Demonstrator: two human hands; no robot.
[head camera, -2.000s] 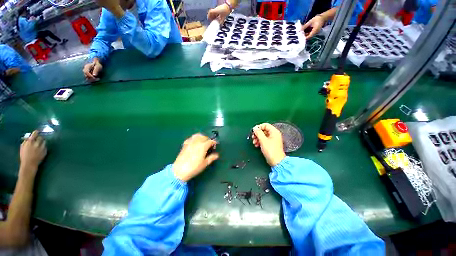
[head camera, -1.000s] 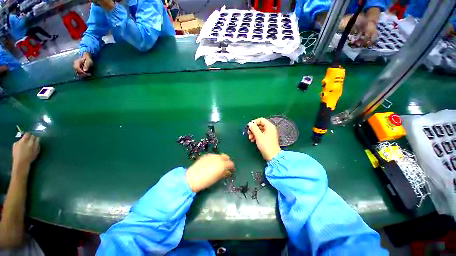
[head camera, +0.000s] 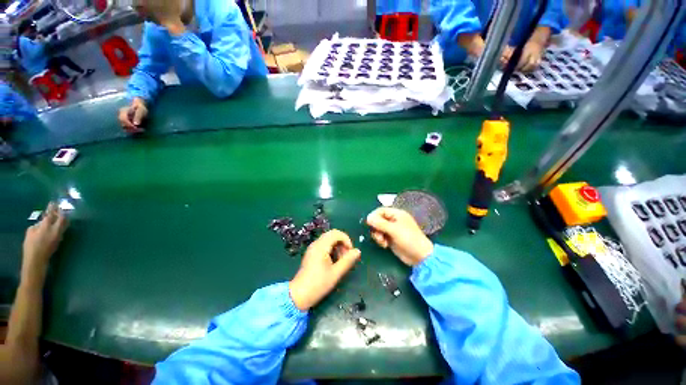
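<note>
My left hand (head camera: 323, 269) is at the lower right edge of a pile of small dark wired components (head camera: 299, 229), fingers curled; a dark spot shows between thumb and fingers, too small to tell if it is a held part. My right hand (head camera: 400, 234) is just right of it, thumb and fingertips pinched together; what is between them cannot be made out. A tiny white bit (head camera: 361, 238) lies between the hands. More loose dark parts (head camera: 390, 284) lie below them. The round speckled screw dish (head camera: 429, 213) is behind my right hand, with a white tab (head camera: 386, 199) at its left.
The yellow-orange screwdriver (head camera: 490, 154) hangs right of the dish. A small white device (head camera: 432, 140) lies on the green belt (head camera: 226, 180). The stop box (head camera: 575, 203), black case (head camera: 599, 289) and slanted post (head camera: 594, 113) stand right. Another person's hand (head camera: 47, 234) is left.
My left hand has moved up beside the pile, its fingers facing my right hand. The pile, hidden two seconds ago, shows. The white device has shifted left. The white tab has come into view.
</note>
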